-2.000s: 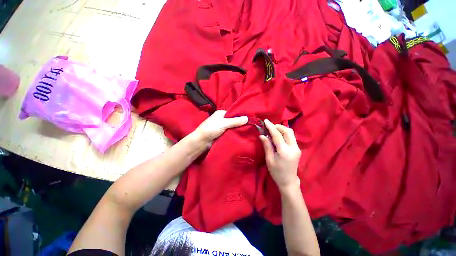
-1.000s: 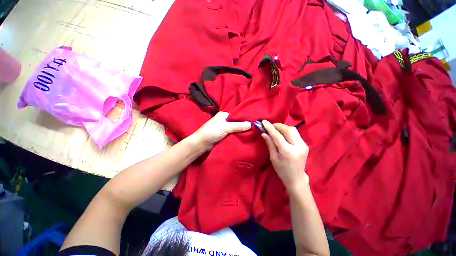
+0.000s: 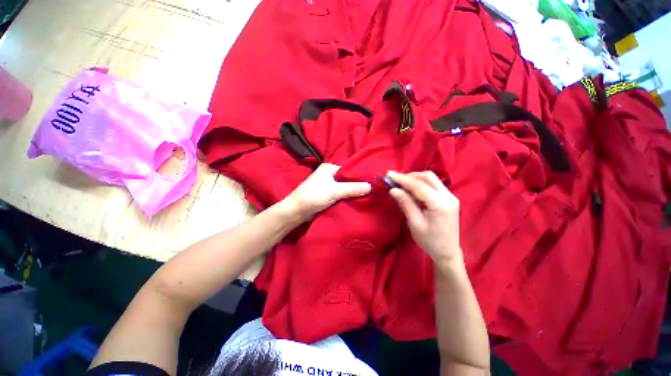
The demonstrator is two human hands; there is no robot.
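Observation:
A red garment [image 3: 324, 257] lies under both hands and hangs over the table's front edge. Short stitched marks [image 3: 360, 244] show on its flat panel. My left hand [image 3: 324, 192] pinches the red cloth, thumb pointing right. My right hand [image 3: 429, 209] is just right of it, fingers bent around small dark thread snips [image 3: 388, 181], mostly hidden by the fingers. The snips' tip is at the cloth near my left thumb. Dark strips [image 3: 335, 105] lie on the garment behind my hands. Any thread end is too fine to see.
More red garments with patterned tape [image 3: 620, 87] cover the right side. A pink plastic bag [image 3: 110, 139] and a pink cylinder [image 3: 13, 97] stand left on the pale table [image 3: 158, 37]. White and green plastic [image 3: 563, 48] is at the far right. A person's head and white top [image 3: 294, 356] show below.
My right hand has moved slightly right, and its fingers have shifted on the snips. My left hand has stayed nearly in place on the cloth.

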